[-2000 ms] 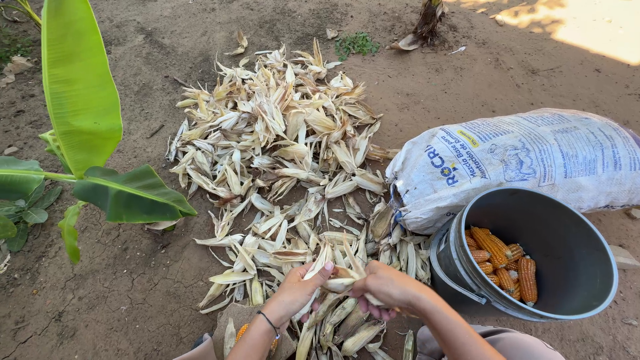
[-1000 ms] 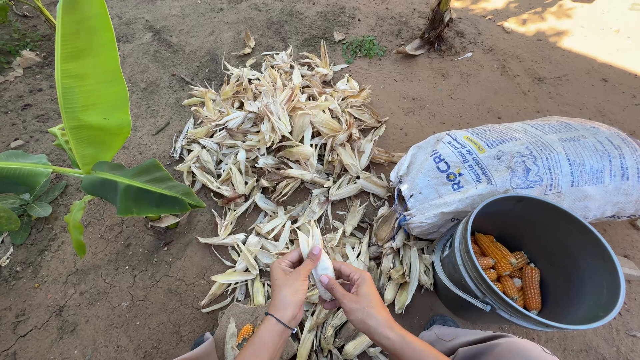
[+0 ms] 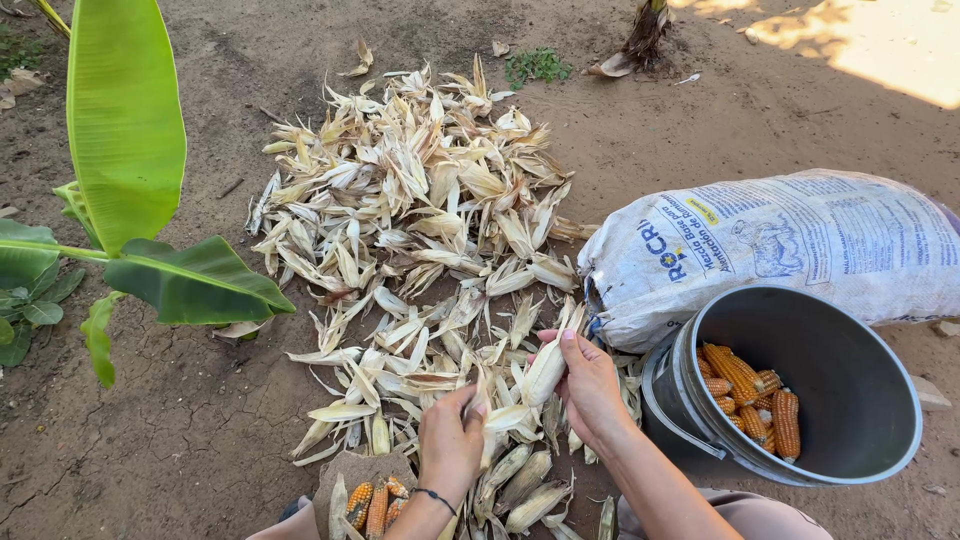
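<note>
In my right hand (image 3: 589,375) is an ear of corn in its dry husk (image 3: 546,371), gripped by the fingers and tilted with its tip up. My left hand (image 3: 454,431), with a dark cord on the wrist, pinches a strip of husk (image 3: 484,394) to the left of that ear. Beneath both hands spread loose dry corn husks (image 3: 420,180). Several ears in husk (image 3: 529,480) lie below the hands. Husked orange corn cobs (image 3: 750,397) rest inside a dark bucket (image 3: 825,360) to the right. More bare cobs (image 3: 375,506) lie by my left forearm, partly hidden.
A white woven sack with print (image 3: 780,232) lies behind the bucket. On the left stands a young banana plant (image 3: 127,127) with broad green leaves. A dry plant stump (image 3: 645,37) rises from the bare soil at the back. My legs are at the bottom edge.
My hands were close together on a pale husk a second ago; now they are apart, the right one farther right and higher with an ear in husk.
</note>
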